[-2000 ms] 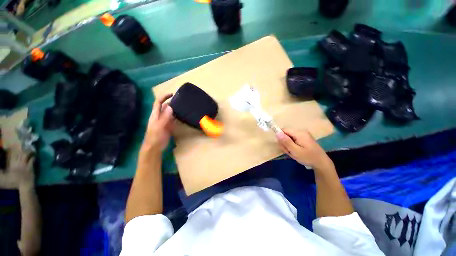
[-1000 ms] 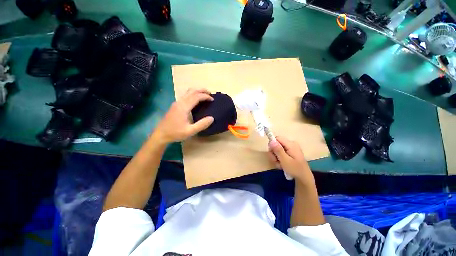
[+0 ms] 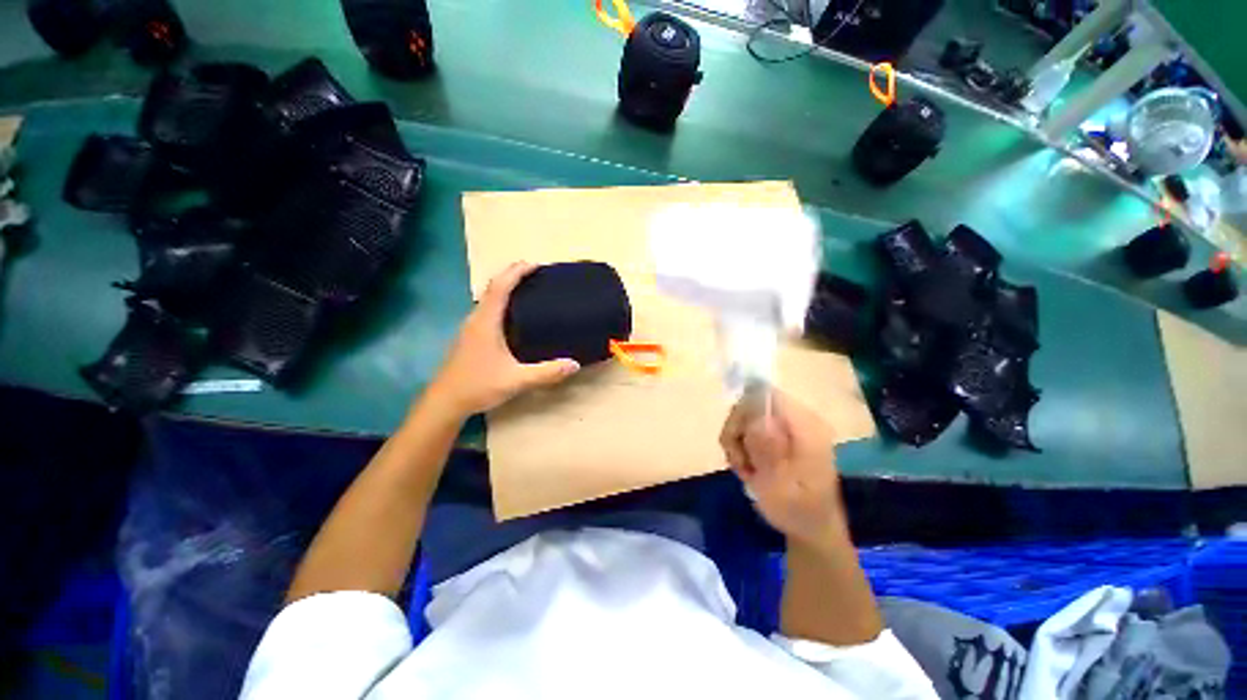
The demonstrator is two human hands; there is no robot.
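A black portable speaker [image 3: 569, 313] lies on the tan cardboard pad [image 3: 615, 451], its orange loop [image 3: 637, 357] pointing right. My left hand [image 3: 495, 358] holds the speaker from its left side, fingers behind and thumb along the near edge. My right hand [image 3: 777, 451] grips the handle of the mallet [image 3: 739, 267]. The mallet's white-wrapped head is blurred and raised above the right part of the pad, apart from the speaker. It partly covers a black shell piece [image 3: 836, 312] at the pad's right edge.
Heaps of black shell pieces lie left [image 3: 274, 233] and right [image 3: 957, 335] on the green bench [image 3: 451, 151]. Several speakers, such as one with an orange loop [image 3: 659, 71], stand along the far strip. A fan [image 3: 1171, 130] is at far right; blue crates [image 3: 944, 581] are below the bench.
The mallet has lifted off the cardboard and moved right, now blurred. My left hand has shifted from over the speaker's top to its left side. The far speakers have moved left in view.
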